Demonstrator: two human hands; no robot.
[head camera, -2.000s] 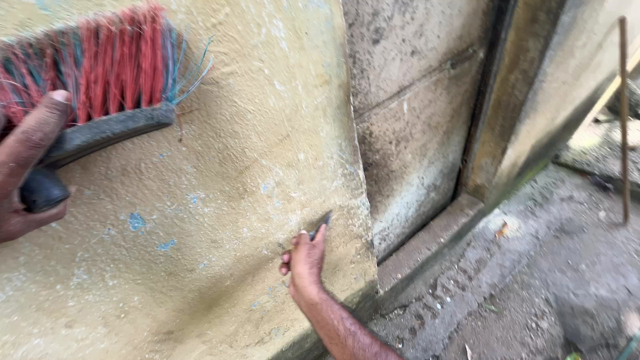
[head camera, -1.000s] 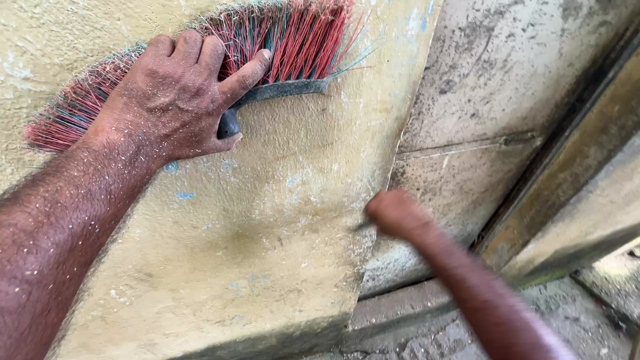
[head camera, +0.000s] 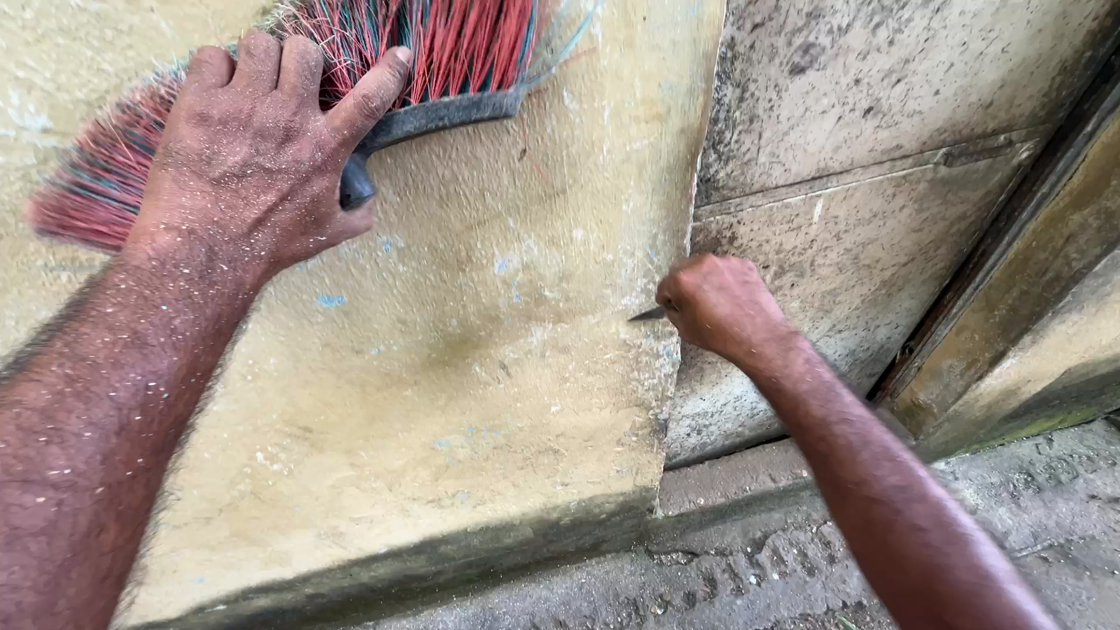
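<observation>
My left hand (head camera: 245, 157) grips a broom head (head camera: 446, 109) with red and green bristles and a dark plastic base, its bristles against the yellow painted wall (head camera: 420, 367). Pale flecks dot that hand and forearm. At the wall's right edge, my right hand (head camera: 722, 302) is closed around a small pointed metal blade (head camera: 647, 314); the fist hides its handle. The blade's tip points left, at or near the wall face; whether it touches cannot be told. Blue and white worn spots mark the paint around it.
Right of the wall's corner is a recessed, stained panel (head camera: 814, 227) with a horizontal seam. A dark upright frame (head camera: 989, 227) borders it. Below run a ledge (head camera: 735, 477) and rough concrete ground (head camera: 761, 586). The wall's foot has a dark, dirty band (head camera: 455, 560).
Since two seconds ago, my left hand's back has come into view over the broom head. My right hand keeps the blade near the wall's edge, in a changed pose. The view has shifted.
</observation>
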